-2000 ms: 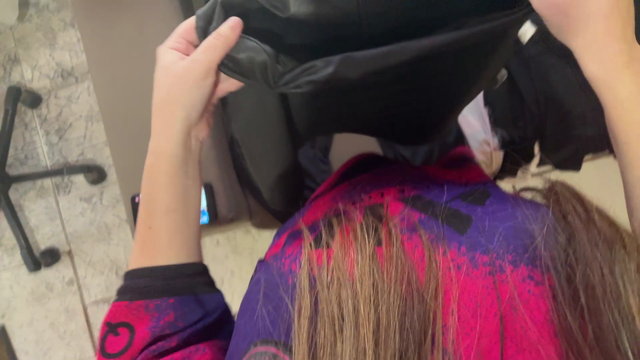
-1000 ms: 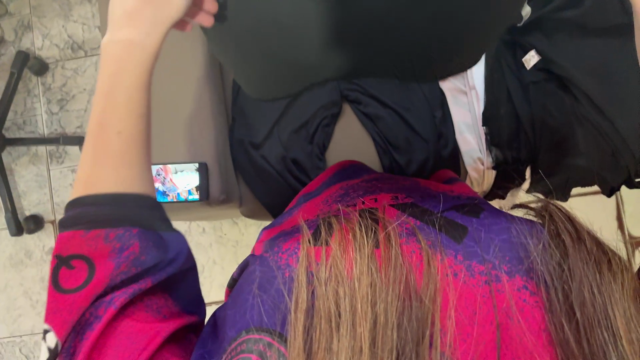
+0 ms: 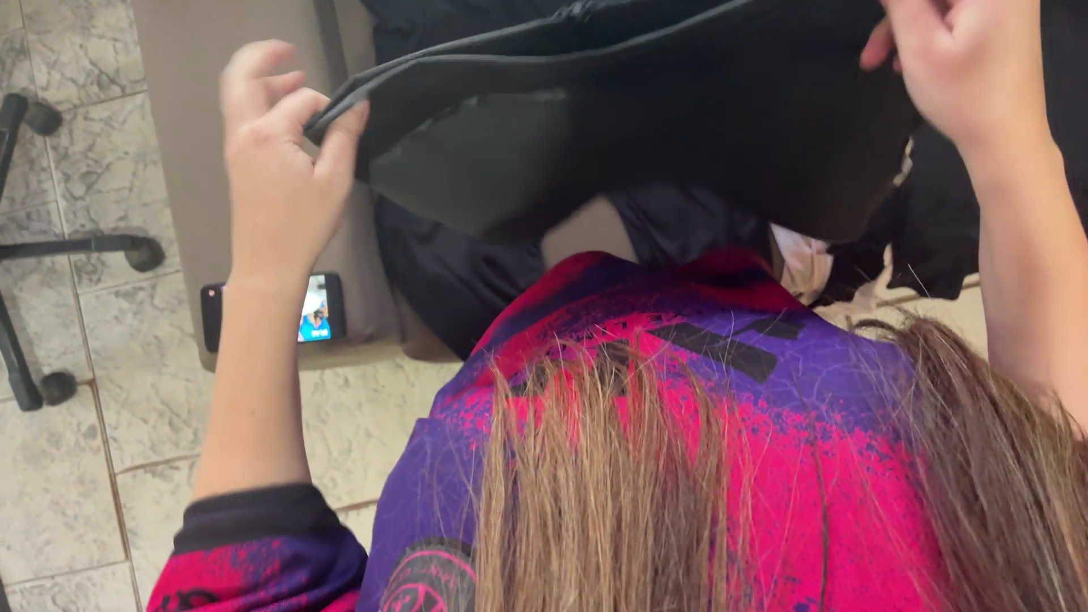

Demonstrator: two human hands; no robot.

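A black garment (image 3: 646, 136), its exact kind unclear, is stretched between my hands above my lap. My left hand (image 3: 285, 144) pinches the folded edge at its left end between thumb and fingers. At the upper right, my right hand (image 3: 969, 68) grips the other end, its fingertips partly hidden at the fabric. The upper edge shows two layers standing slightly apart. My legs in dark trousers (image 3: 450, 272) show beneath the cloth. Behind my left forearm lies a phone (image 3: 321, 308) with its screen lit.
I sit on a grey-brown upholstered seat (image 3: 204, 170). More black clothing (image 3: 935, 229) lies at my right, with a pale cloth (image 3: 803, 259) beside it. A wheeled chair base (image 3: 76, 246) stands on the tiled floor (image 3: 119, 357) at the left.
The garment's upper edge has come into view, with my left hand on its corner. My right hand, mostly out of frame one second ago, shows again at the upper right.
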